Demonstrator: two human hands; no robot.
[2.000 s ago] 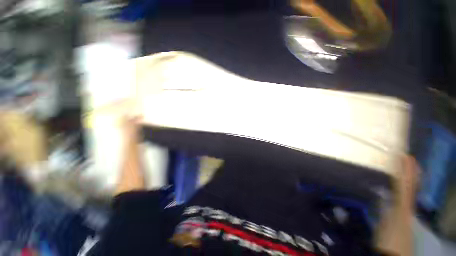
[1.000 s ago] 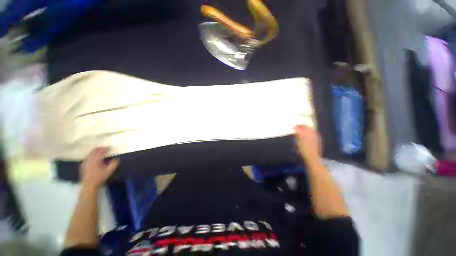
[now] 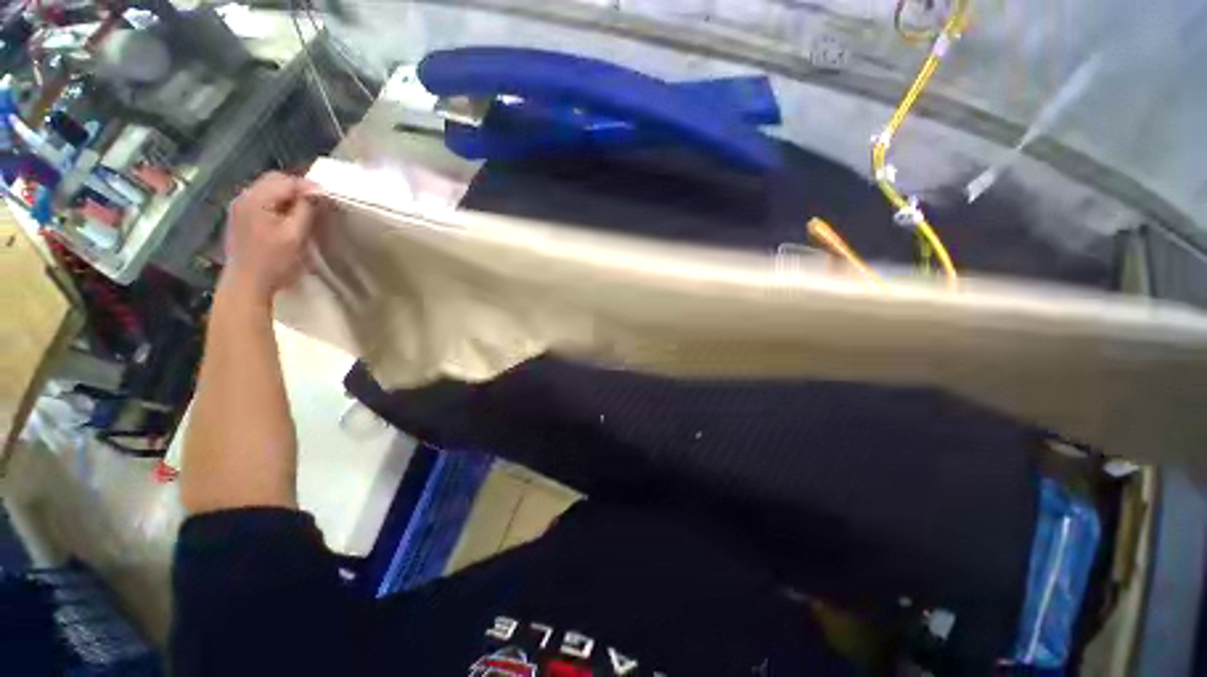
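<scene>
A long cream trouser leg (image 3: 635, 304) is stretched above the black ironing table cover (image 3: 794, 456), its upper edge nearly straight and its left part hanging in folds. My left hand (image 3: 271, 232) grips its upper left corner. The cloth runs out past the right edge of the picture. My right hand is not in view. The steam iron is mostly hidden behind the cloth; only the tip of its orange handle (image 3: 842, 247) shows above it.
A blue padded sleeve board (image 3: 609, 106) lies at the table's far edge. A yellow steam hose (image 3: 890, 146) with white knots hangs at the upper right. A blue plastic packet (image 3: 1059, 575) lies at the right end. A blue basket (image 3: 430, 522) is below, near my body.
The trouser leg has gone from lying flat to being lifted and stretched. My left hand has risen to its upper left corner. My right hand has left the picture. The view has shifted.
</scene>
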